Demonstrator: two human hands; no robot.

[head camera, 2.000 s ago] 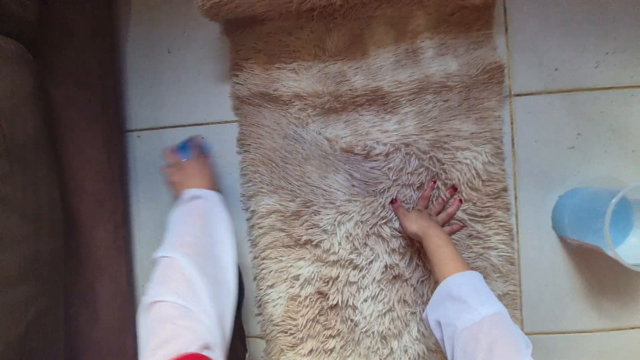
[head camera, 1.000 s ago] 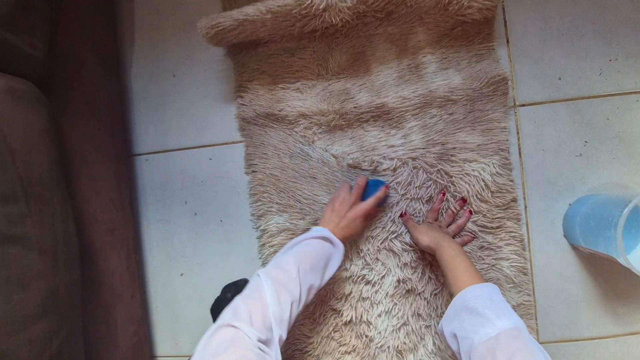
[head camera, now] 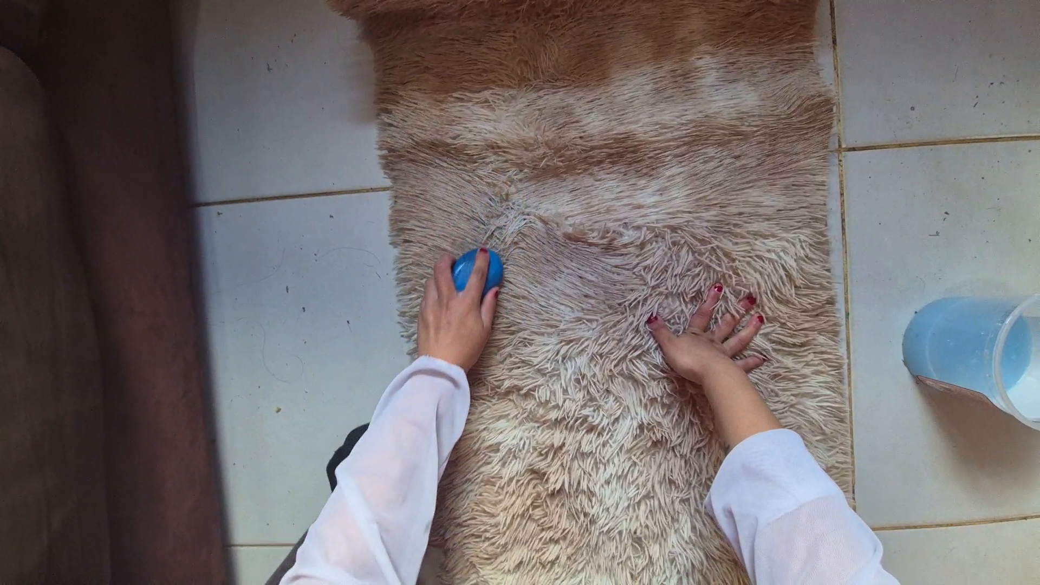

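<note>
A long shaggy rug (head camera: 585, 455) in beige and brown lies on the floor. On its left part my left hand (head camera: 459, 313) grips a rounded blue object (head camera: 478, 272), perhaps a brush, whose underside is hidden against the pile. My right hand (head camera: 707, 341) rests on the rug's right part with the fingers spread and nothing held. Around both hands the pile is ruffled, while farther up it lies flatter.
A clear plastic container (head camera: 959, 337) with blue liquid stands on the floor right of the rug. Pale floor tiles (head camera: 292, 276) border the rug on both sides. Brown upholstered furniture (head camera: 138, 325) runs along the left edge.
My left hand was off the rug over the left tiles two seconds ago, then near the rug's middle, and is now at its left part with the blue object. My right hand stays spread on the rug.
</note>
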